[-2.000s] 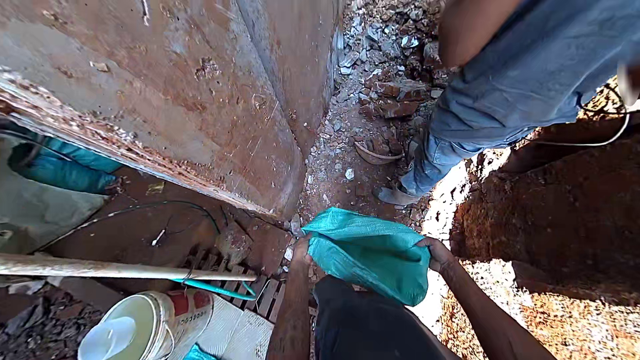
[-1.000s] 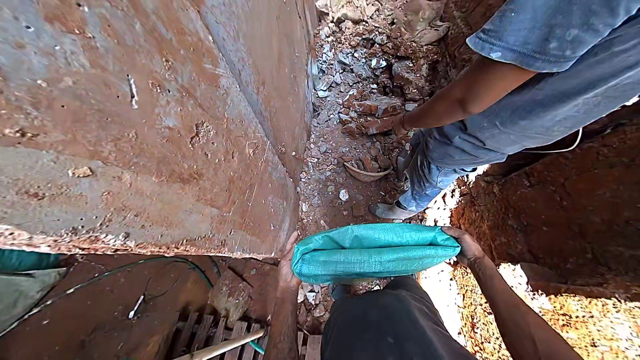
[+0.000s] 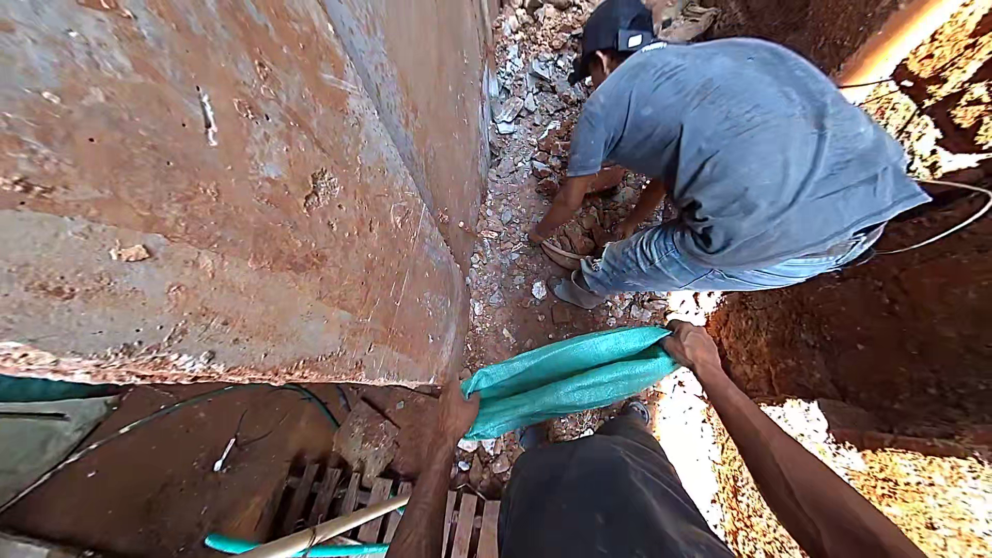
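Note:
A green woven plastic sack (image 3: 570,380) is stretched between my hands, its mouth folded into a narrow opening. My left hand (image 3: 459,411) grips its left edge, close to the corner of the concrete wall. The right edge is in my right hand (image 3: 692,346). Beyond the sack a co-worker (image 3: 744,147) in a cap and grey shirt bends low, both hands down at a shallow pan (image 3: 562,254) holding rubble, next to their shoe.
A stained concrete wall (image 3: 232,194) fills the left. Broken stone (image 3: 515,155) covers the narrow ground beside it. At the lower left lie a wooden pallet (image 3: 465,523), a pole (image 3: 333,531) and a green hose (image 3: 232,544). An earth bank (image 3: 814,349) rises at the right.
The co-worker has bent down, with both hands now at the pan. The sack, hanging loose at first, is drawn out wide between my hands and now slants up to the right.

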